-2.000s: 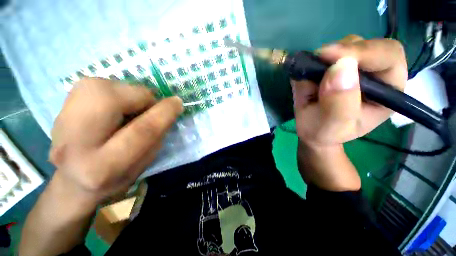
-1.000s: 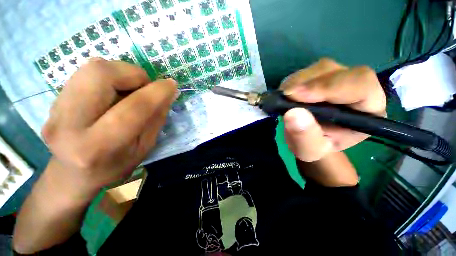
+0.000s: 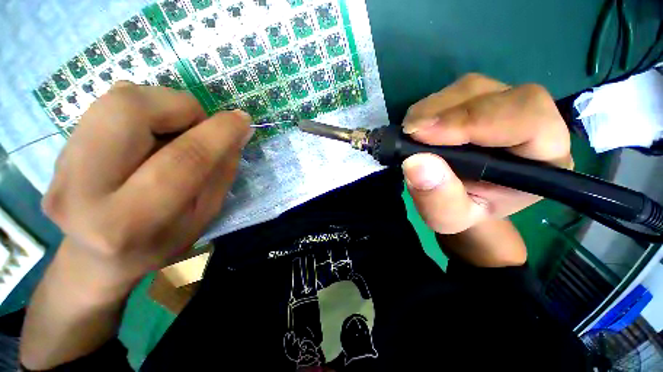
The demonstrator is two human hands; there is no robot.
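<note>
A green PCB panel (image 3: 272, 54) of many small square boards lies on whitish bubble wrap (image 3: 312, 156). My left hand (image 3: 145, 167) pinches a thin silvery solder wire (image 3: 265, 125) over the panel's near edge; the wire's tail (image 3: 33, 142) runs off to the left. My right hand (image 3: 487, 145) holds the black soldering iron (image 3: 451, 161) like a pen. Its grey-brown tip (image 3: 316, 129) points left at the panel's bottom row, close to the wire's end. Whether tip and wire touch is not clear. My left hand hides part of the panel.
A white parts tray (image 3: 18, 254) is at the left edge. Crumpled white paper (image 3: 618, 116) and dark green-handled pliers (image 3: 596, 43) lie at the right. An open cardboard box (image 3: 182, 276) is below the bench edge. Racking and a blue item (image 3: 614, 309) are at the lower right.
The iron tip has moved from the panel's upper right to its bottom row, near the wire. The panel shows higher and sharper in view. Both hands keep their holds.
</note>
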